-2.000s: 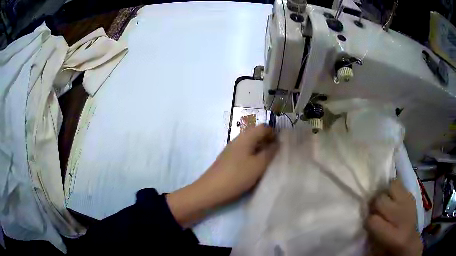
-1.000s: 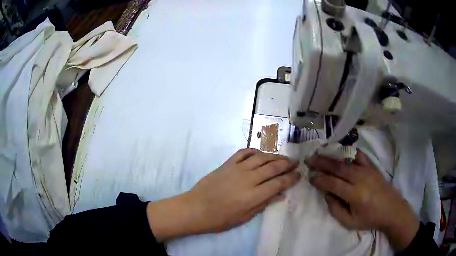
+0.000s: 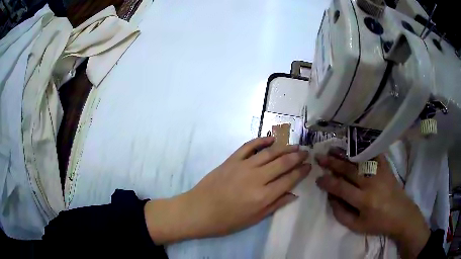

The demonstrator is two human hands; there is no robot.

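A white and cream garment piece (image 3: 308,217) lies at the needle end of the sewing machine (image 3: 338,66) and runs down towards me and to the right. My left hand (image 3: 240,184) lies palm down, fingers extended, with its fingertips on the cloth's left edge. My right hand (image 3: 371,195) rests on the cloth on the other side, fingers bent and slightly apart, partly behind the curved pale guard. The fingertips of both hands are just in front of the presser foot area, which the machine head largely hides. The metal plate (image 3: 281,132) with a brown patch shows left of the needle area.
White and cream garment pieces (image 3: 38,116) hang in a heap at the left edge of the white table (image 3: 167,101). The machine head and arm fill the upper right. Two ribbed cream knobs stick out near my right hand.
From two seconds ago, the right hand has moved from the lower right up to the needle area, and both hands have flattened on the cloth. Since one second ago, the view has shifted slightly.
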